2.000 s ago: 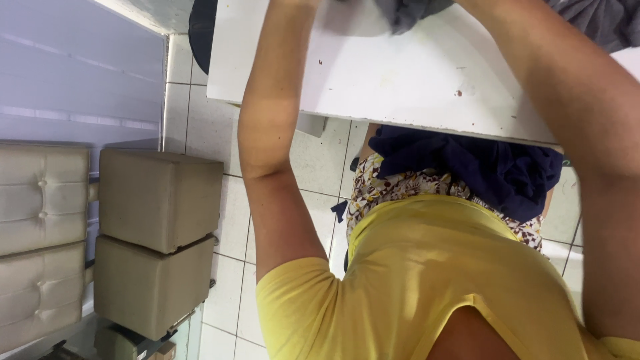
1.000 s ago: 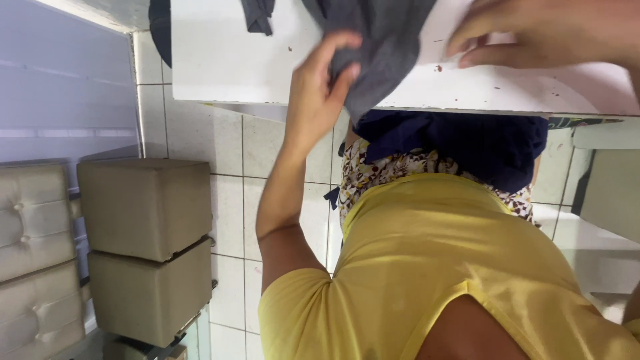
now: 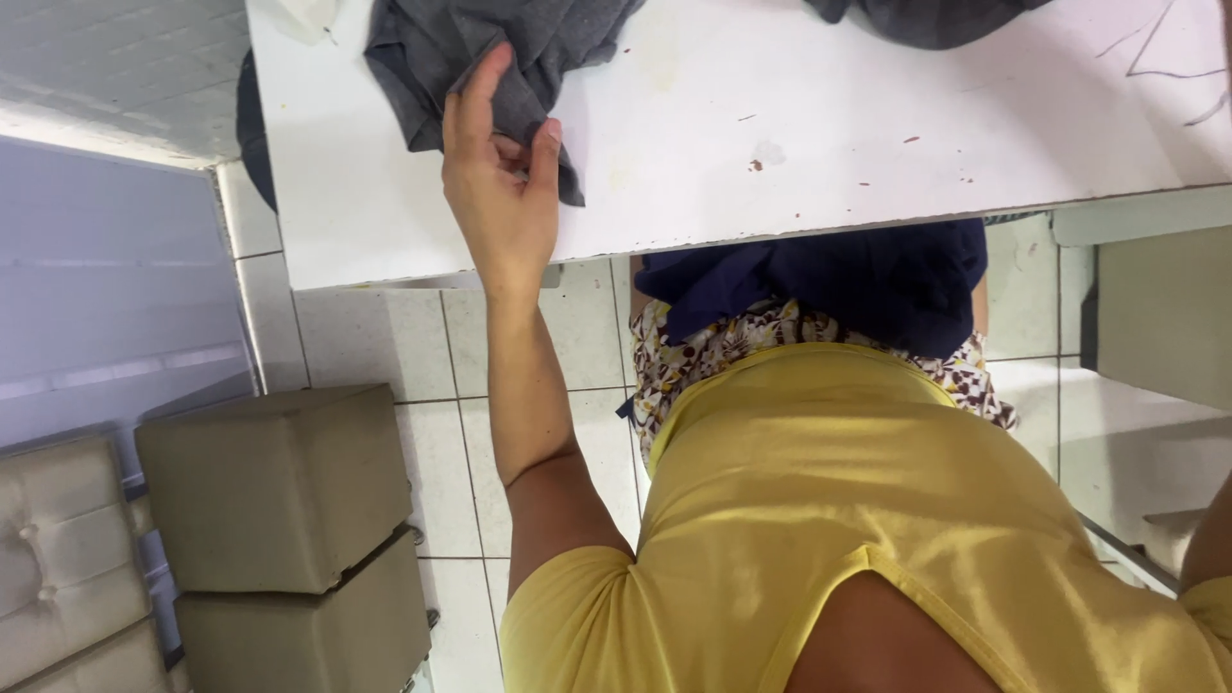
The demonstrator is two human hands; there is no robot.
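Note:
My left hand (image 3: 505, 178) is over the lower edge of a crumpled dark grey cloth (image 3: 568, 34), near the left end of a white tabletop (image 3: 674, 183). Its index finger and thumb are spread and touch the cloth; the other fingers are partly curled, with their tips partly hidden. One narrow corner of the cloth points down past the thumb. My right hand is out of view; only a bit of the right arm shows at the right edge. A second dark grey cloth (image 3: 934, 21) lies at the top right, cut off by the frame.
Navy fabric (image 3: 847, 279) lies across my lap below the table edge. Two boxy beige stools (image 3: 279, 491) and a tufted beige seat (image 3: 58, 549) stand at the lower left on the tiled floor. Another beige piece (image 3: 1165, 318) is at the right. A pale object (image 3: 298, 17) is at the top left.
My left hand and the grey cloth have moved left along the table. My right hand, over the table one second ago, has left the view. The second dark cloth has come into view.

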